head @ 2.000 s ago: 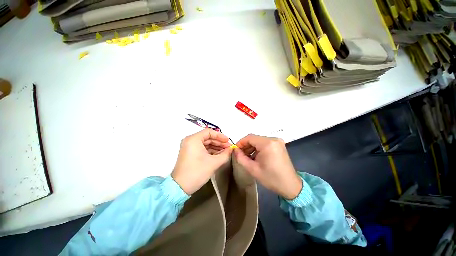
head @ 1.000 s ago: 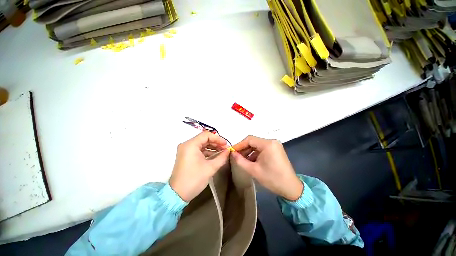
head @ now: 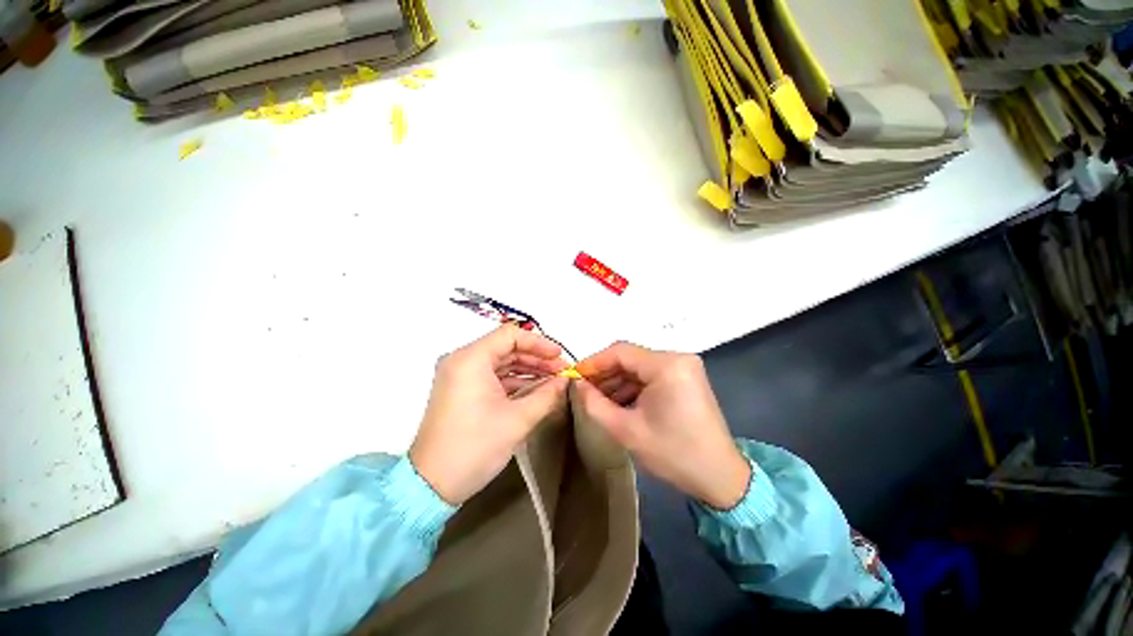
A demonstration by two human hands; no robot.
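Note:
A taupe bag body [head: 497, 565] hangs below my hands at the table's front edge, its mouth open upward. My left hand [head: 485, 404] and my right hand [head: 665, 416] pinch its top corner from both sides. A small yellow binding tail [head: 570, 373] shows between the fingertips. Thread snips [head: 495, 309] lie on the table just beyond my left hand, and a dark cord runs from them to the fingertips. A small flat red case [head: 601, 273] lies beyond my right hand.
Bag stacks stand at the back right [head: 845, 124] and back left [head: 267, 56]. Yellow offcuts [head: 292, 112] lie by the left stack. A white work board [head: 50, 398] lies at the left. More bag pieces [head: 1056, 112] are at the far right, beyond the table edge.
Both hands stay at the corner with only slight finger movement. The yellow tail shows a little more between the fingertips. The whole view has shifted slightly.

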